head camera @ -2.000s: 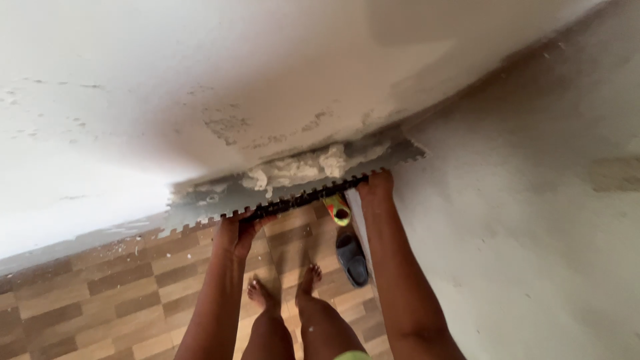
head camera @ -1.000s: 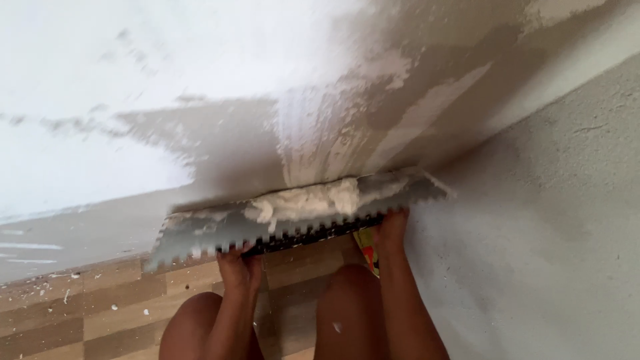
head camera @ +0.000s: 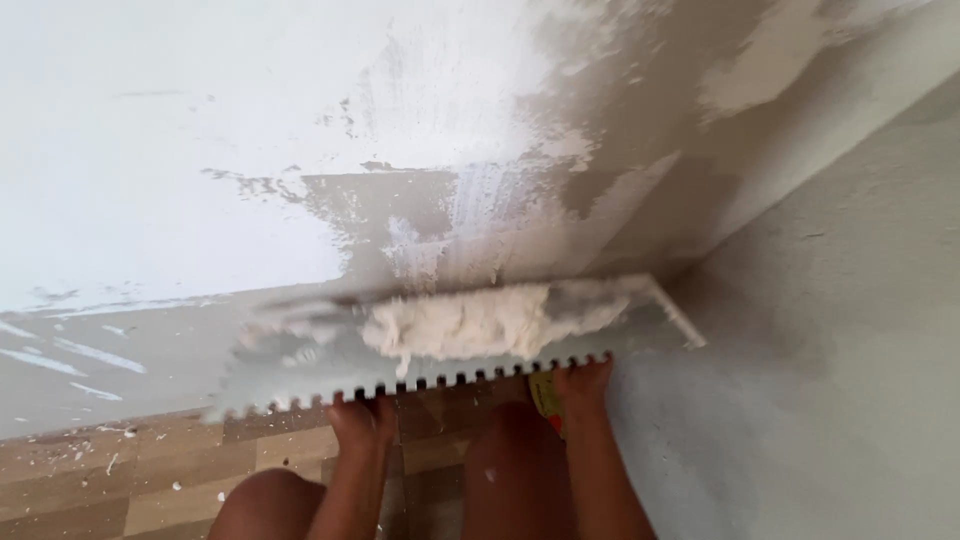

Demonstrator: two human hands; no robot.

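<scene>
A wide notched metal trowel [head camera: 300, 367] spans the lower middle of the head view, its toothed edge facing me and its far edge at the wall. A thick heap of off-white plaster or filler [head camera: 465, 322] lies on its blade. My left hand [head camera: 361, 416] grips it from below, left of centre, and my right hand [head camera: 585, 379] grips it near the right end of the teeth. The blade hides most of my fingers. Beyond the blade, the wall [head camera: 420, 202] carries fresh streaks of filler over grey-brown patches.
A second, grey wall [head camera: 847, 337] meets the first at a corner on the right. The wood-patterned floor [head camera: 172, 480] has white splatters at lower left. My bent knees are close below the trowel. Part of a yellow-green object with red [head camera: 546, 397] shows beside my right hand.
Filler streaks now show on the wall above the trowel, where the earliest frame shows a smoother surface. My legs have gone from standing to bent. The view has shifted.
</scene>
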